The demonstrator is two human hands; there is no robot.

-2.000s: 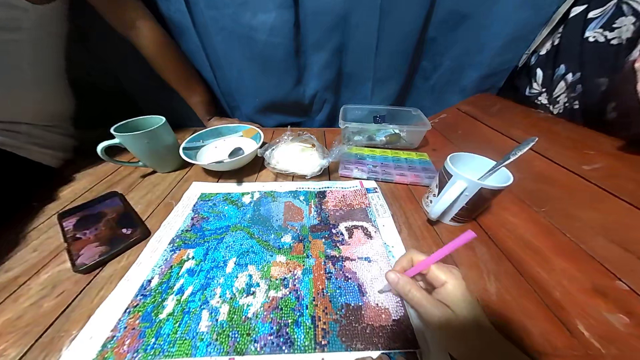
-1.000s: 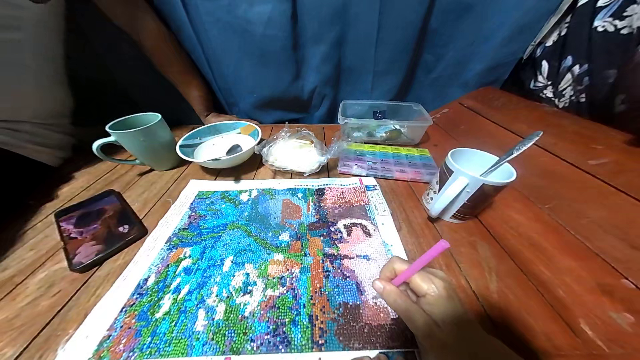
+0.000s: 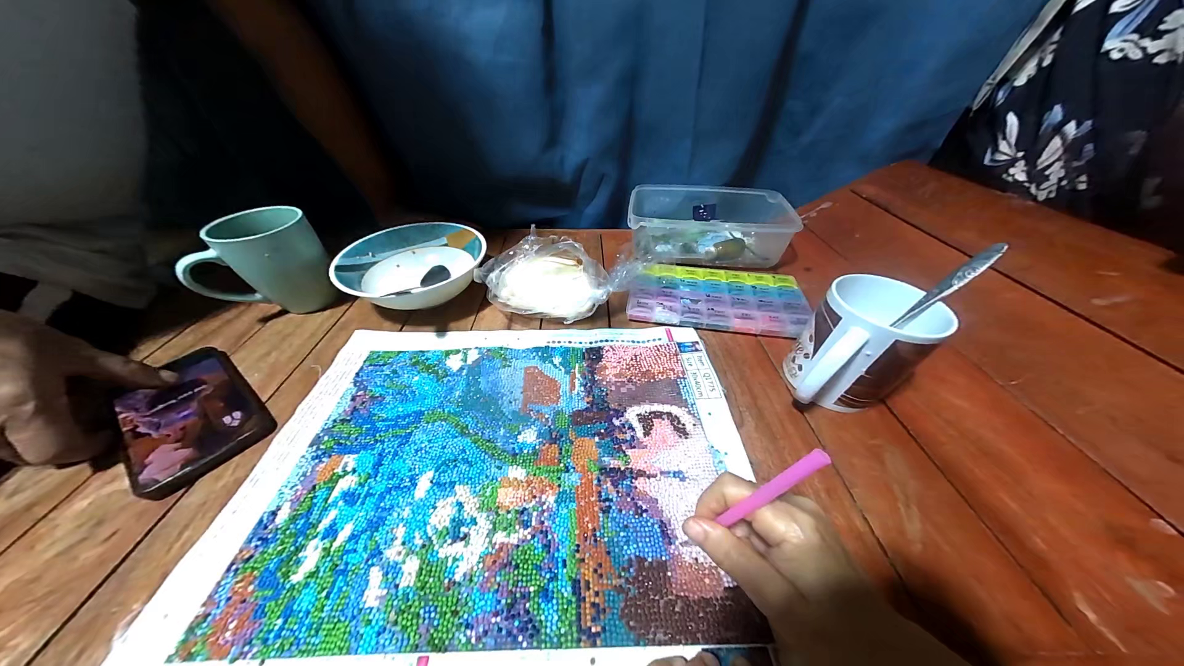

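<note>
My right hand (image 3: 777, 546) grips a pink diamond painting pen (image 3: 775, 488) and rests over the right side of the diamond painting canvas (image 3: 481, 499). The pen's lower end is hidden by my fingers. The canvas lies flat, covered in small blue, green, pink and brown drills. At the bottom edge of the view, a few fingertips of my left hand (image 3: 686, 659) show by the canvas's near border; the rest is out of view. Behind the canvas sits a colourful compartment box (image 3: 717, 301).
Another person's hand (image 3: 55, 393) touches a phone (image 3: 190, 416) at the left. Along the back stand a green mug (image 3: 268, 259), a bowl with a spoon (image 3: 407, 264), a plastic-wrapped white item (image 3: 550, 282) and a clear container (image 3: 712, 227). A white mug (image 3: 865, 347) holding a spoon stands right.
Another person's hand has come in from the left onto the phone, whose screen display differs. My right hand stays over the canvas's right side with the pen, whose tilt has shifted slightly.
</note>
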